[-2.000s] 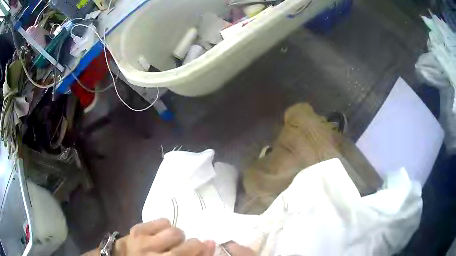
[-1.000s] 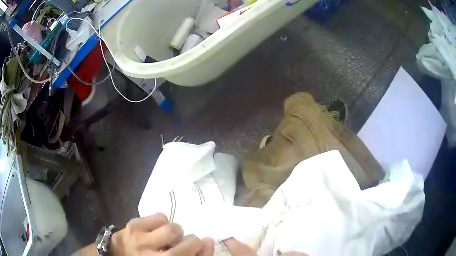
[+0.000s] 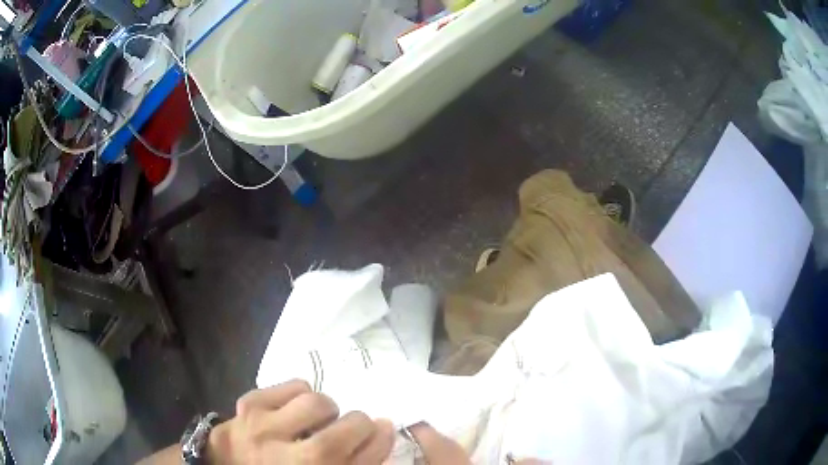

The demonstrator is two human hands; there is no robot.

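Note:
A white garment lies over my lap. Thin dark stitch lines show on it, and frayed threads stand at its far left end. My left hand, with a metal watch on the wrist, is at the bottom centre, fingers curled and pinching the cloth. My right hand is mostly cut off by the bottom edge; only fingers show, close beside my left fingertips on the cloth. A small thin dark line lies at the fingertips; I cannot tell if it is a tool or a seam.
A cream tub with thread cones stands ahead. A blue-edged table with a hanging white cord is at the upper left. Another tub is at the lower left. A white sheet and plastic bags are at right.
My left hand has shifted slightly right beside the right fingers. The cloth's frayed left end has moved a little. The view has tilted slightly.

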